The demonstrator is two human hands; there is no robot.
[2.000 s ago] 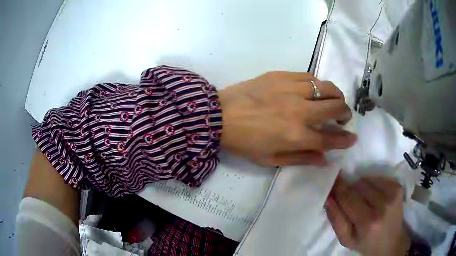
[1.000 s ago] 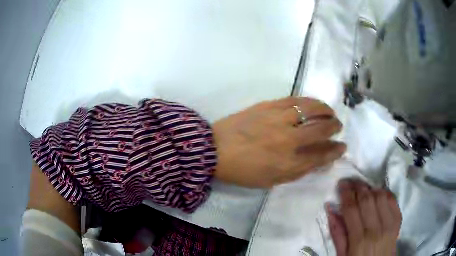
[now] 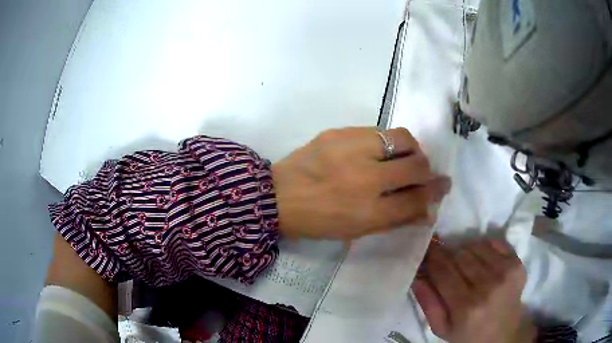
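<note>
The white garment panel (image 3: pixel 376 275) lies along the right side of the machine table, with a thin dark stitch line on its left edge. My left hand (image 3: pixel 355 184) lies over the panel, its fingertips on the fabric below the presser foot (image 3: pixel 464 120). My right hand (image 3: pixel 473 281) is at the lower right, slightly blurred, its fingers curled at the panel's right edge and holding it. A raised fabric edge runs between my two hands. The needle tip cannot be made out.
The sewing machine head (image 3: pixel 543 74) fills the upper right, with thread guides (image 3: pixel 550 181) below it. The white table (image 3: pixel 221 67) has printed ruler marks near its front edge. A dark slot edge runs beside the fabric. White scraps (image 3: pixel 147 328) and dark red checked clothing (image 3: pixel 262 325) show below.
The machine head and garment sit farther left in the view. My left hand has shifted left. My right hand has turned from lying flat to curled fingers at the fabric edge.
</note>
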